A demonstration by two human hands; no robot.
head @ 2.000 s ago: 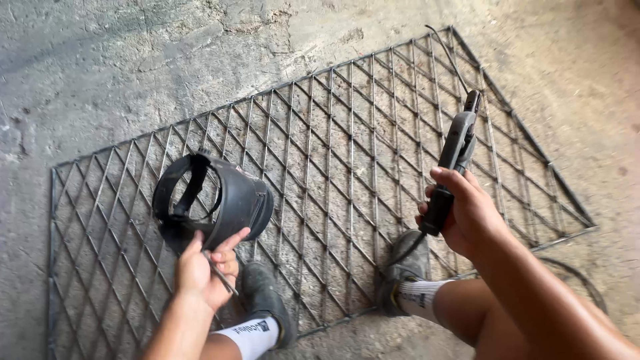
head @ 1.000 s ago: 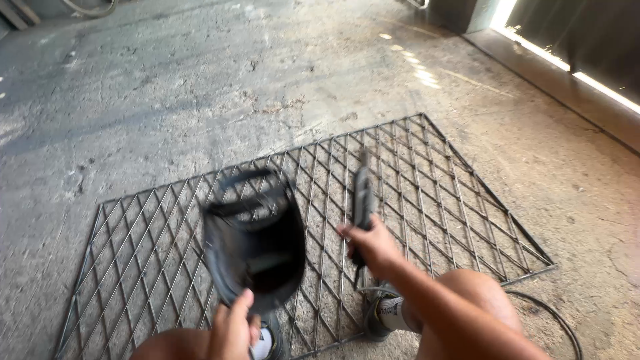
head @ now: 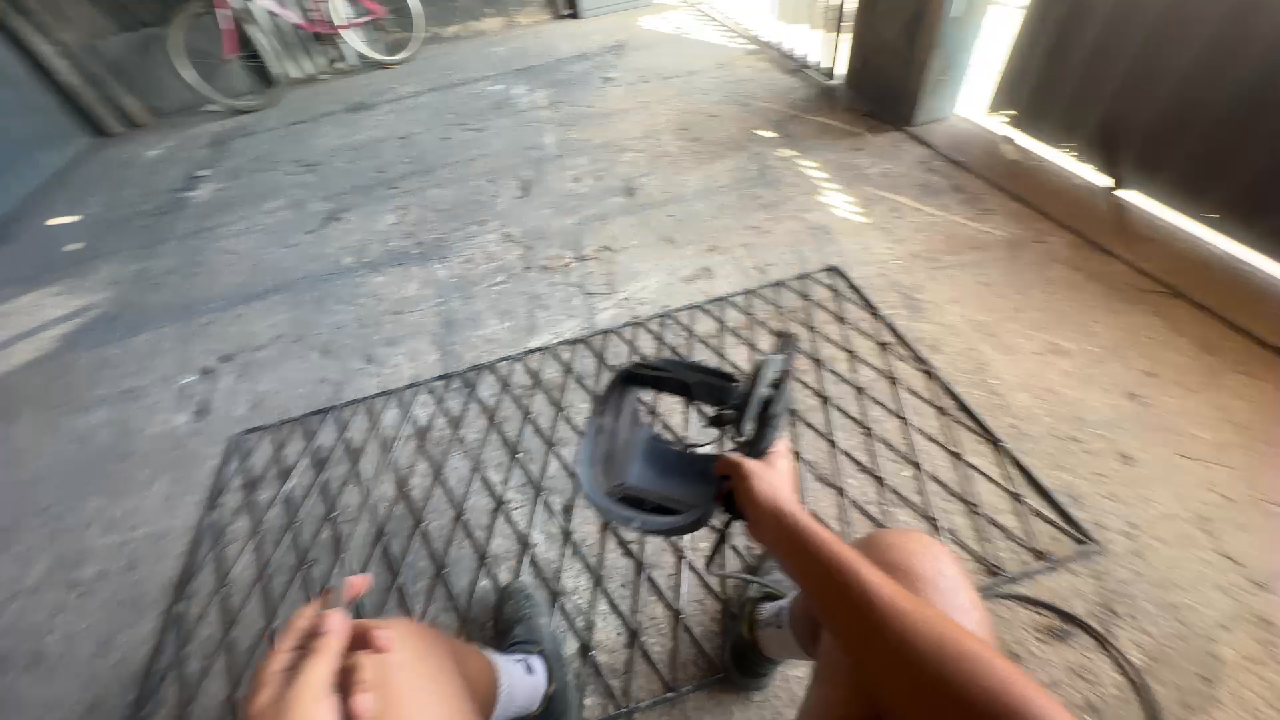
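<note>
My right hand grips a black welding electrode holder and, together with it, a black welding helmet, which hangs at its left with the headband toward the top. Low at the left, by my knee, my left hand has its fingers curled around a thin dark piece, probably a welding rod; blur hides its full shape. Below both hands a metal lattice grille with diamond openings lies flat on the concrete floor.
My shoes rest at the grille's near side. A black cable curves over the floor at the lower right. Farther off are a pink bicycle at the upper left and a pillar at the upper right.
The helmet was in my left hand and is now held by my right hand with the electrode holder. My left hand has drawn back toward my knee. The view has tilted up.
</note>
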